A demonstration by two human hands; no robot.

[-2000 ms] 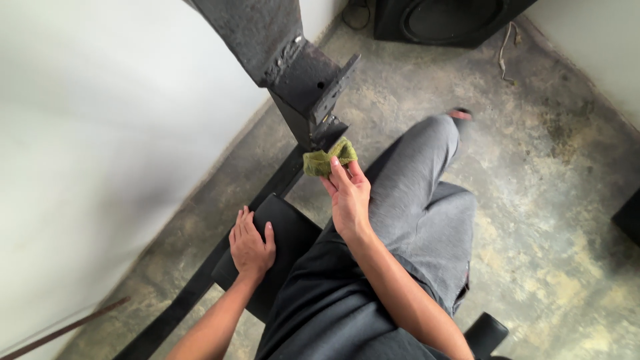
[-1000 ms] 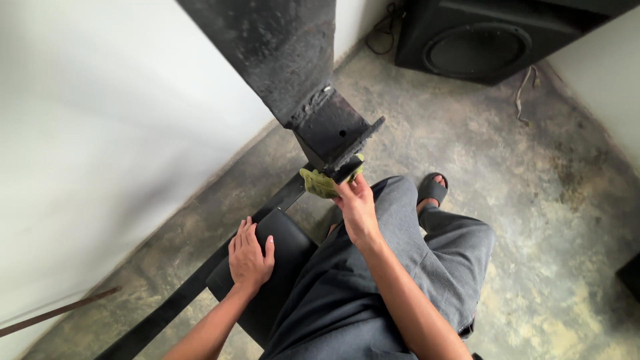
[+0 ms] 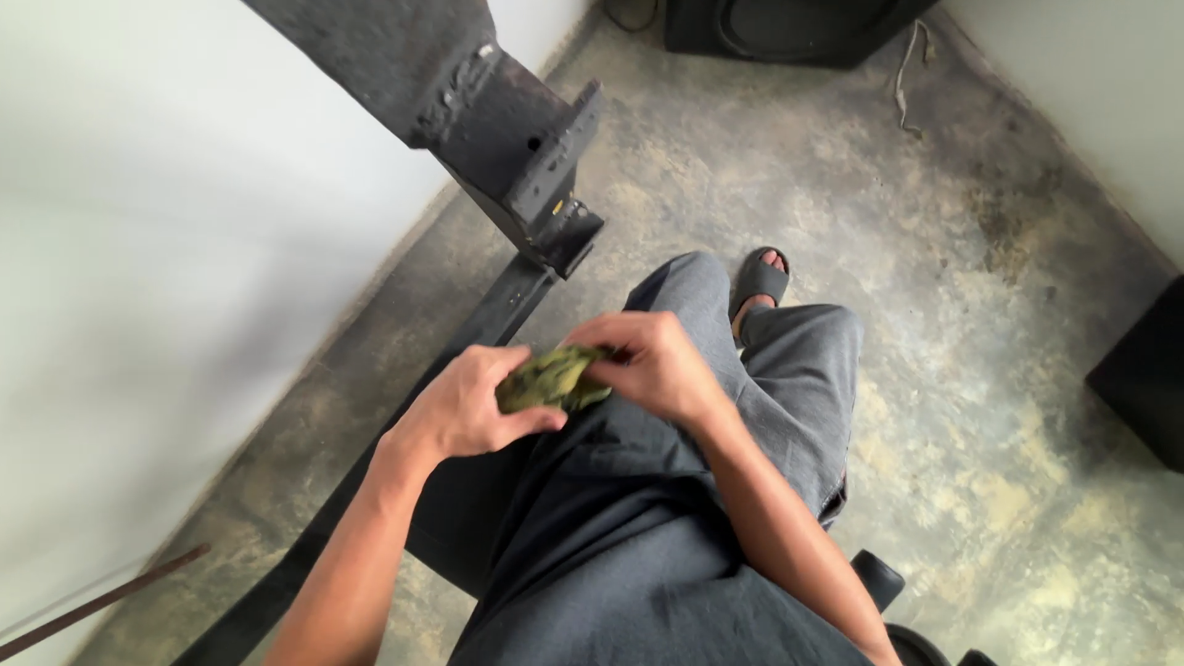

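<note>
A crumpled green cloth (image 3: 555, 377) is held between both hands above my lap. My left hand (image 3: 476, 402) grips its left side, thumb below and fingers above. My right hand (image 3: 647, 361) pinches the right end, its fingertips partly hidden by the cloth and blurred. Beyond the hands stands a black welded steel frame post (image 3: 499, 129) with a drilled hole and a flanged end. A long black steel beam (image 3: 499, 314) runs from its foot toward the lower left. Beneath my left forearm lies a black padded bench seat (image 3: 462, 518).
A black speaker cabinet (image 3: 684, 28) stands at the top, with a pale cord (image 3: 900, 88) on the concrete floor nearby. A white wall (image 3: 166, 231) rises at the left, near a rusty rod (image 3: 102, 601). A black box (image 3: 1147, 379) is at the right edge.
My left hand has left the black pad and now grips the cloth. My right hand has drawn the cloth back from the steel post toward my lap.
</note>
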